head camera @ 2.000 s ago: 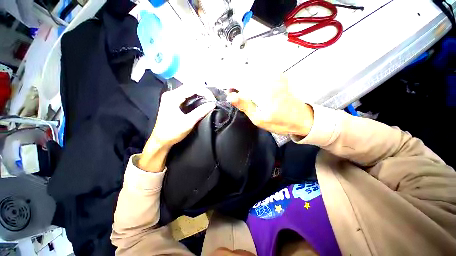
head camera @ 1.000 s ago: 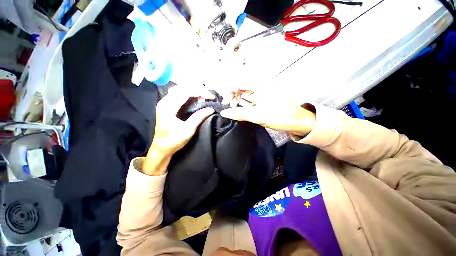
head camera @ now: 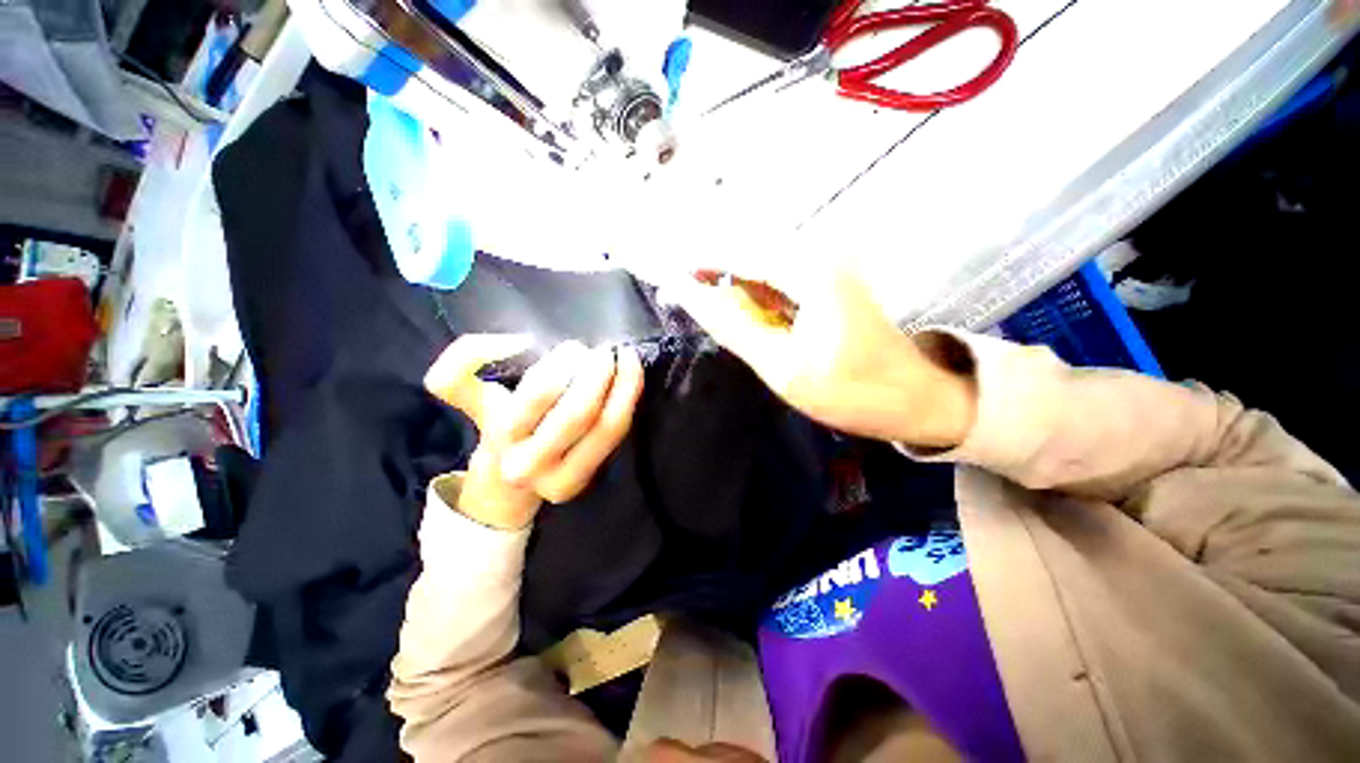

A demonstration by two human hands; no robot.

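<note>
A large black garment (head camera: 321, 373) lies over my lap and the table edge. My left hand (head camera: 549, 415) is closed on the garment, its fingers curled over a fold near the table edge. My right hand (head camera: 828, 350) is just right of it, beside the seam edge (head camera: 671, 355), where fine pale strands show. An orange-yellow tool that looks like thread snips (head camera: 761, 301) sits in my right hand, mostly hidden by the palm and fingers. The snips' blades are too blurred to tell open from closed.
Red-handled scissors (head camera: 932, 57) lie on the white table (head camera: 865, 187), near shiny machine parts (head camera: 627, 112) and a dark box (head camera: 764, 21). A light-blue round object (head camera: 418, 194) is beside the cloth. A grey motor-like machine (head camera: 142, 634) is lower left; a blue crate (head camera: 1086, 321) is right.
My left hand has turned over, its fingers now curled on the cloth, lower than before. My right hand has moved slightly right and down, and more of the orange tool shows. The view has shifted.
</note>
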